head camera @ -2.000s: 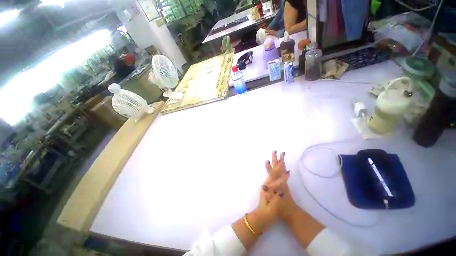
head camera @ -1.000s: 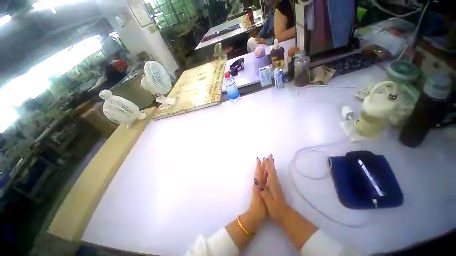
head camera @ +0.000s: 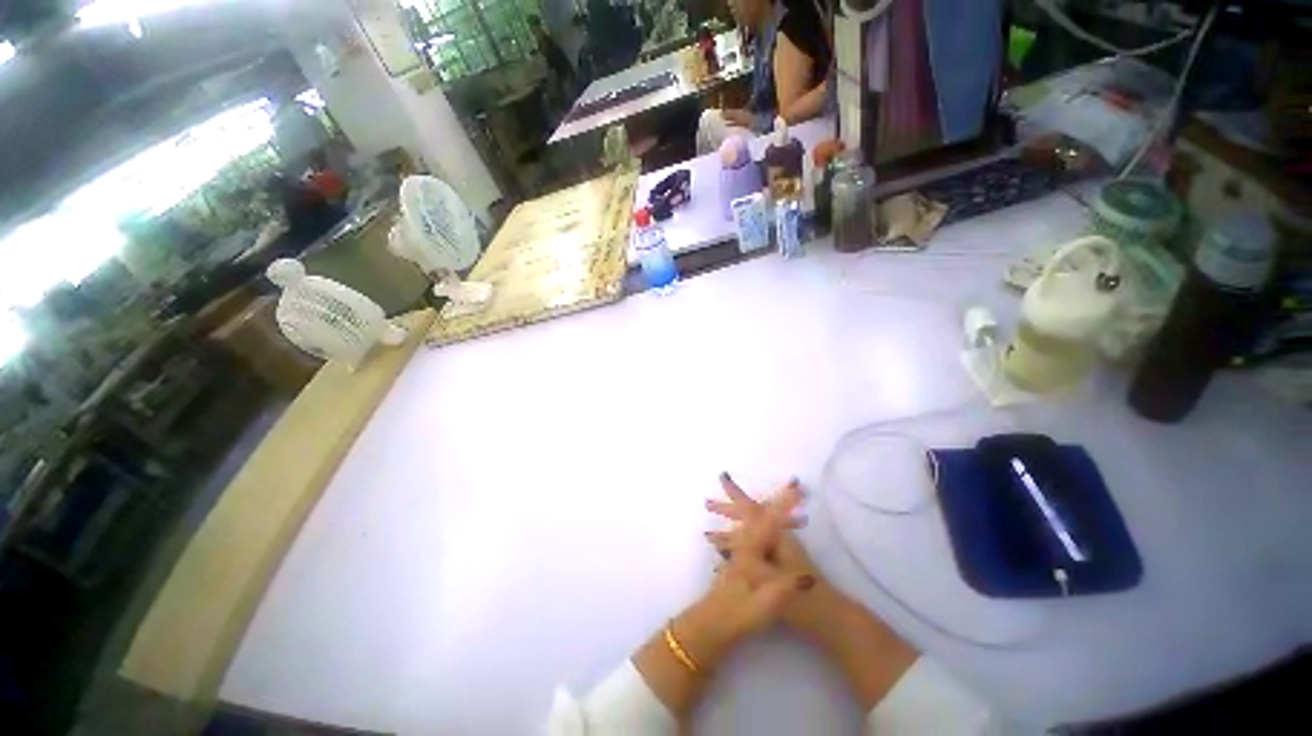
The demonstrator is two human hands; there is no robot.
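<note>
The large white table top [head camera: 475,489] lies in front of me. My left hand [head camera: 737,597], with a gold bracelet at the wrist, and my right hand [head camera: 784,561] rest together over the table near its front edge. Their fingers are interlaced, with several fingertips pointing outward. I see no work piece in or under them. To the right of my hands lies a dark blue pad [head camera: 971,532] with a black device [head camera: 1043,496] on it. A thin white cable [head camera: 895,611] loops between my hands and the pad.
Behind the pad stand a cream jug-shaped item [head camera: 1062,319], a dark bottle [head camera: 1183,345] and a green-lidded container [head camera: 1137,213]. A blue bottle with a red cap [head camera: 655,256] and several small containers stand at the far edge. Two white fans [head camera: 334,316] are left. A person [head camera: 794,65] sits beyond.
My hands went from interlaced to palm against palm with fingers together, and are now interlaced again with fingers spread. The view has shifted slightly, so the table items appear further left.
</note>
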